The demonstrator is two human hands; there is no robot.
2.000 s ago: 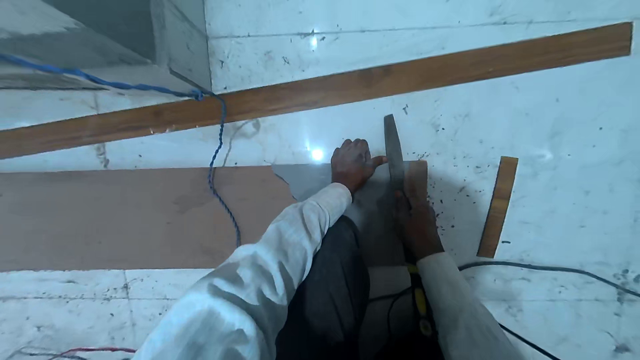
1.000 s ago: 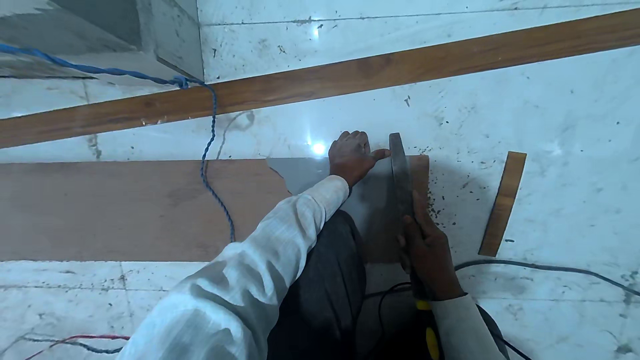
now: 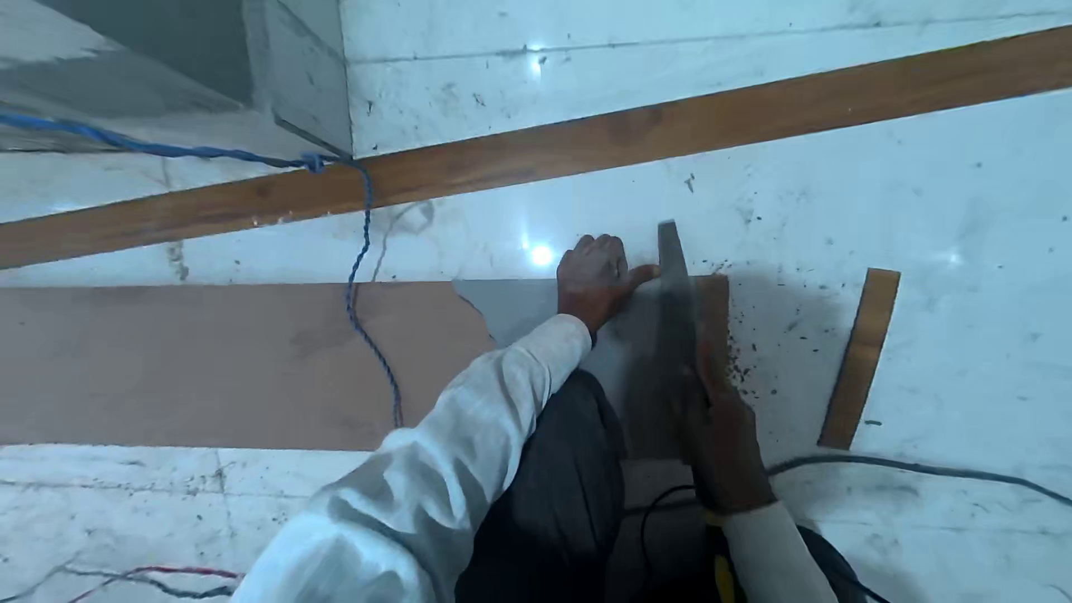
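A hand saw (image 3: pixel 677 293) lies across the right part of a long brown board (image 3: pixel 251 364), its blade pointing away from me. My right hand (image 3: pixel 720 431) is closed around its handle, which the fingers mostly hide. My left hand (image 3: pixel 596 276) presses on the board's far edge, fingers curled and thumb stretched out to the blade. Under that hand and the saw is a grey sheet or patch (image 3: pixel 515 306) with a ragged left edge. Dark crumbs lie beside the board's right end.
A long wooden strip (image 3: pixel 536 155) crosses the floor beyond the board. A short wooden piece (image 3: pixel 860 360) lies at right. Twisted blue cord (image 3: pixel 366 243) hangs over strip and board; a black cable (image 3: pixel 930 471) runs at lower right. A grey block (image 3: pixel 306 75) stands at upper left.
The saw and my right hand have shifted a little back and forth along the blade's line. My left hand stays at the board's far edge.
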